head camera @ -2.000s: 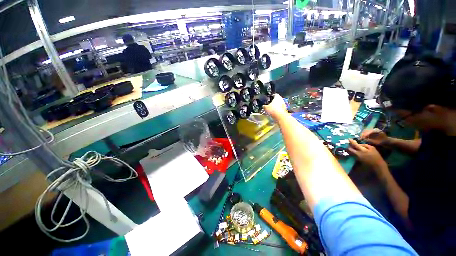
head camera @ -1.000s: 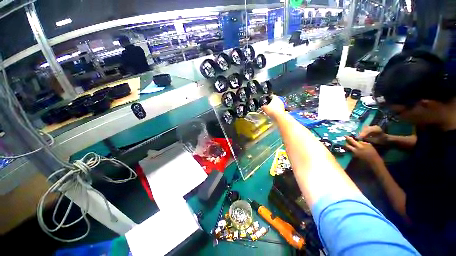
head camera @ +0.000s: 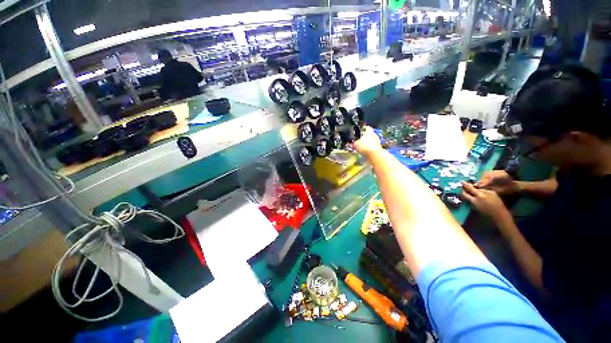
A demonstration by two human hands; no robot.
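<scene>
Several round black units point(head camera: 325, 125) with white and silver parts in their open faces stand in close rows at the shelf edge, by the clear acrylic divider point(head camera: 338, 204). My right arm, in a blue sleeve, reaches out from the lower right. My right hand point(head camera: 367, 140) is at the lower right units of the group. Its fingers are small and partly hidden there, so I cannot tell whether they grip a unit. My left hand is not in view.
An orange electric screwdriver point(head camera: 375, 299), a clear jar point(head camera: 322, 284) with small parts around it, a white-topped box point(head camera: 221, 305) and a red bin point(head camera: 295, 208) lie below. Coiled cable point(head camera: 110, 234) hangs left. Another person point(head camera: 563, 174) works at the right.
The view has shifted slightly since the earliest frame. My right hand stays at the units, with only a small shift of its fingers. The other person's hands have moved a little.
</scene>
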